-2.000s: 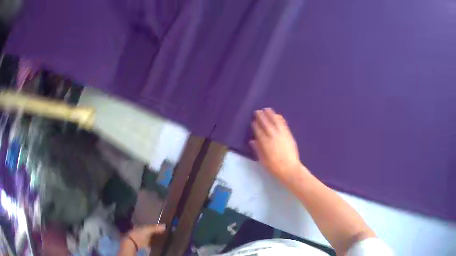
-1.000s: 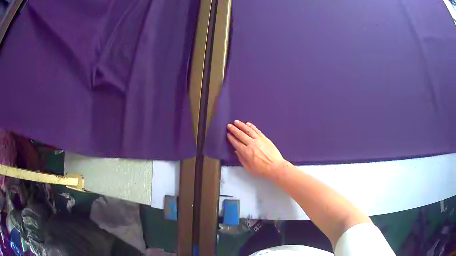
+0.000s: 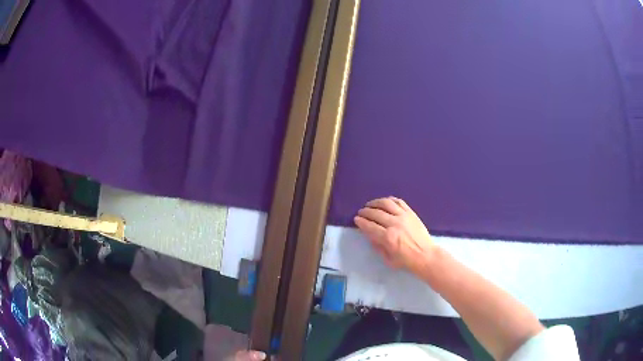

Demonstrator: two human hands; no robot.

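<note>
Plain purple fabric (image 3: 479, 127) covers most of the table, its raw edge towards me. The brown double guide rail (image 3: 307, 162) lies over the fabric, and its near end juts past the table edge. My right hand (image 3: 396, 233) rests palm down at the raw edge, right of the rail, fingers together and slightly bent; no grip on the fabric shows. My left hand (image 3: 250, 355) is at the bottom edge, mostly cut off, its fingers against the rail's left side near its end.
Blue blocks (image 3: 333, 292) sit either side of the rail at the white table edge (image 3: 522, 271). A yellowish rod (image 3: 63, 218) juts out at left. Mixed scraps (image 3: 106, 303) lie on the green floor. The fabric left of the rail has folds (image 3: 173, 77).
The rail, partly covered by fabric before, now lies uncovered on top and tilts rightward at its far end. My right hand has moved right and towards me. My left fingers have come back into view.
</note>
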